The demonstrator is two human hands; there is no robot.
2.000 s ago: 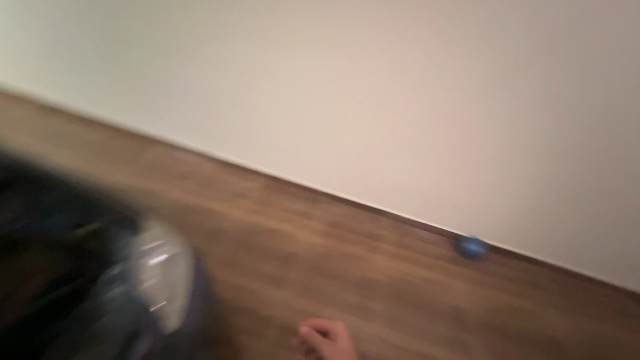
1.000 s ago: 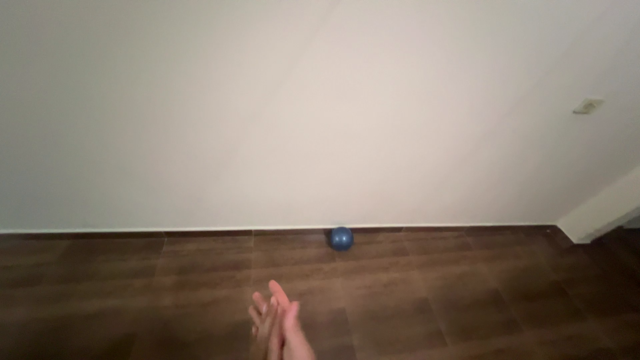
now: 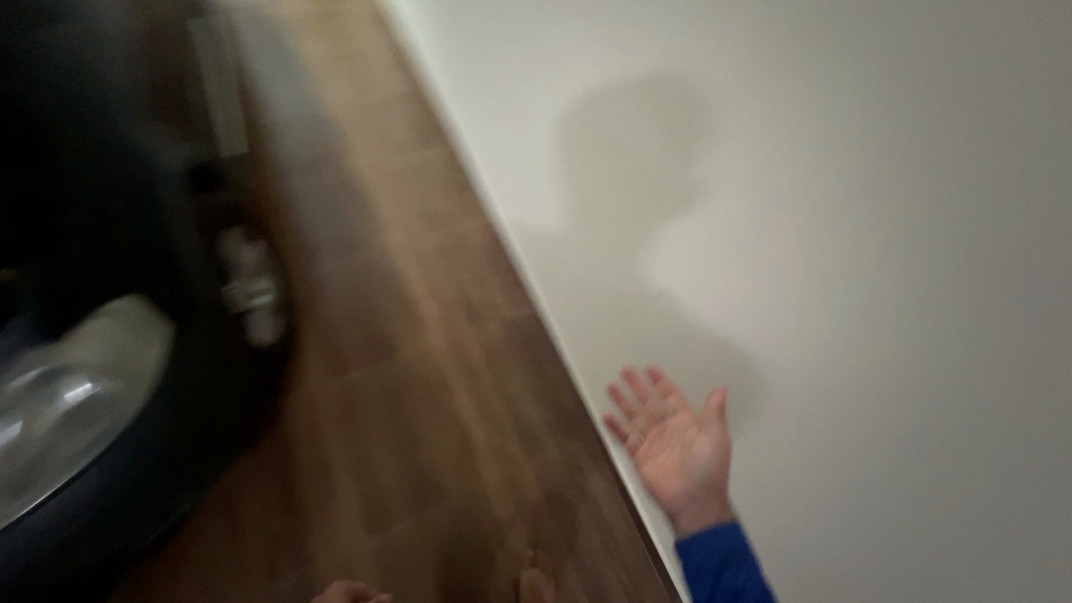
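Observation:
My right hand [image 3: 677, 452], in a blue sleeve [image 3: 724, 565], is at the lower right before the pale wall [image 3: 879, 276]. Its palm faces me, the fingers point up and the thumb stands apart; it holds nothing. Only a small part of my left hand [image 3: 350, 593] shows at the bottom edge, over the brown plank floor [image 3: 402, 419]; the rest is out of frame, so its grip cannot be made out.
A large dark object [image 3: 226, 452] with a rounded edge and a glossy clear part [image 3: 59, 419] fills the left side, blurred. The wall meets the floor along a slanting line. A shadow [image 3: 628, 159] falls on the wall.
The view has swung strongly, and the blue ball by the wall is out of frame. My hands were close together one second ago; now they are far apart.

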